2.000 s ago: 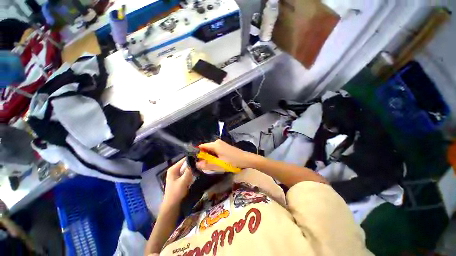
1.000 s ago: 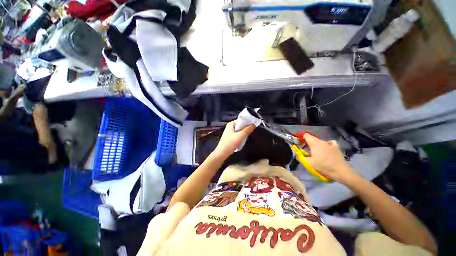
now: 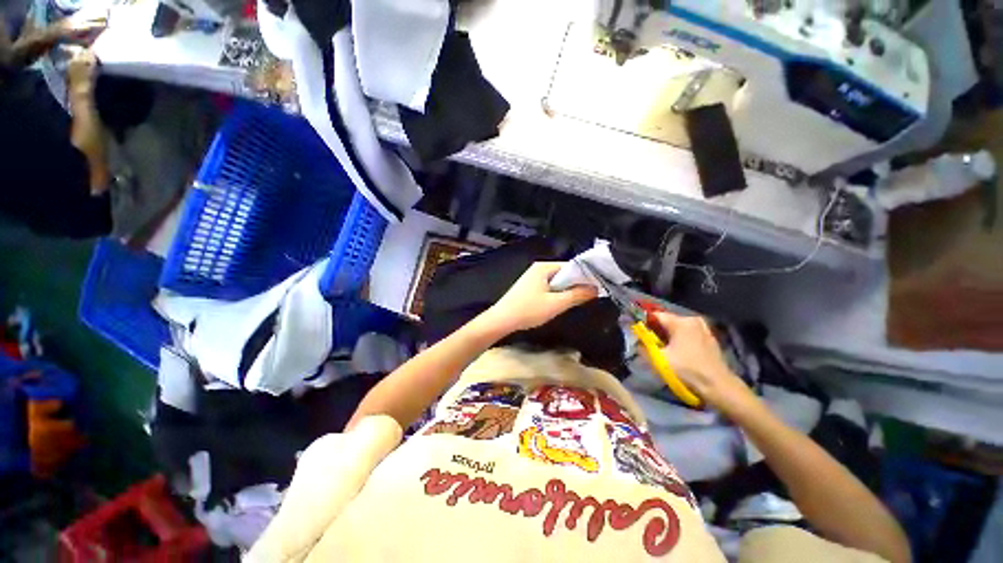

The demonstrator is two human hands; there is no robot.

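My left hand (image 3: 537,295) holds a small white and black garment piece (image 3: 594,264) above my lap. My right hand (image 3: 684,350) holds scissors (image 3: 667,367) with yellow and red-orange handles. The grey blades point up and left and meet the piece at its right side, close to my left fingers. Whether the blades are closed on the cloth I cannot tell. Dark cloth (image 3: 484,288) lies behind and below my hands.
The white table (image 3: 616,181) carries a sewing machine (image 3: 808,83), a phone (image 3: 715,150) and draped garment pieces (image 3: 401,55). A blue basket (image 3: 237,225), a cloth heap (image 3: 264,341) and a red stool (image 3: 138,530) are at left. Another heap (image 3: 759,434) is at right. A person's arm (image 3: 88,121) shows upper left.
The view has turned, so the table slants and the red stool shows. The scissors have come nearer the left hand, their blades now at the piece. Earlier the hands were closer to the body.
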